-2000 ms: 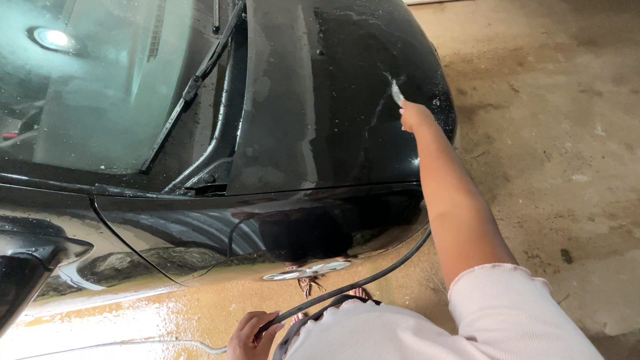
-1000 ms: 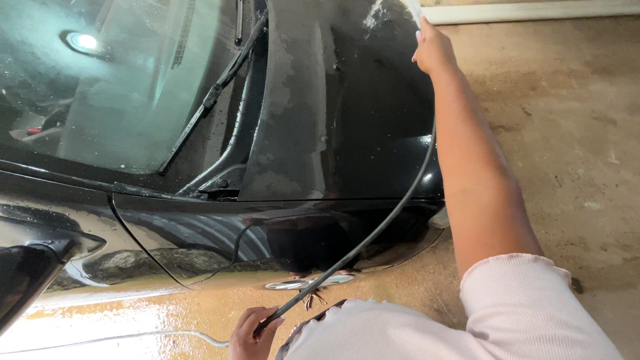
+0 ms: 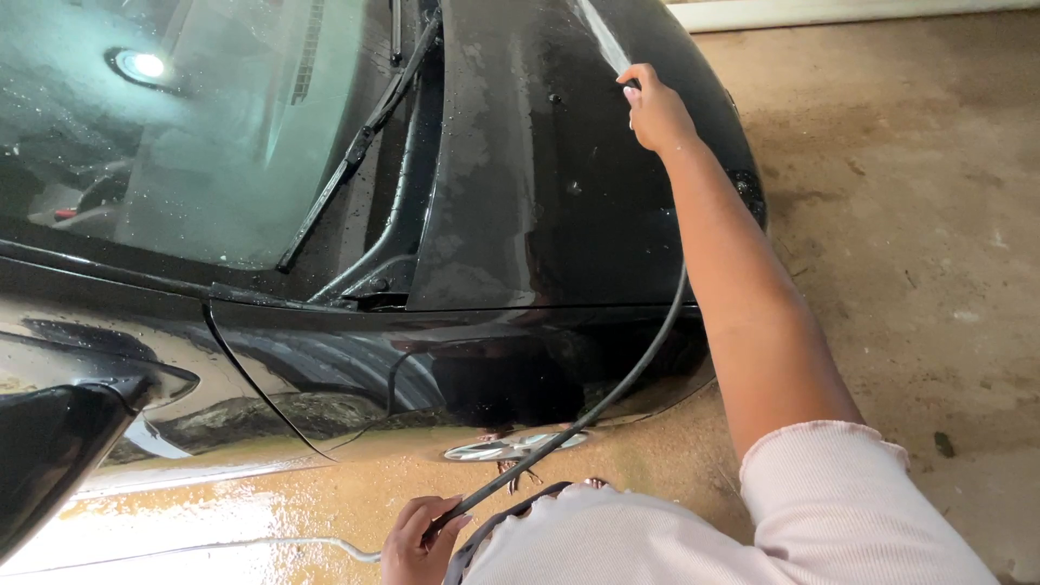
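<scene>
My right hand (image 3: 660,112) grips the end of a dark rubber hose over the hood (image 3: 520,179) of a black car. A white jet of water (image 3: 603,36) leaves the hose end toward the hood's far side. The hose (image 3: 642,357) runs down behind my right forearm, across the front fender (image 3: 520,357), to my left hand (image 3: 418,540), which is closed around it near my waist. Wet patches and drops lie on the hood.
At the left are the wet windshield (image 3: 211,146), a wiper (image 3: 349,158) and the side mirror (image 3: 57,455). Wet floor (image 3: 268,512) lies beside the car, with a thin pale hose (image 3: 309,542) on it. Concrete floor (image 3: 918,268) and a white pipe-like edge (image 3: 845,12) are beyond the front.
My right hand has moved from near the hood's front corner to its far side, and the hose now stretches over the fender. My left hand keeps its hold on the hose.
</scene>
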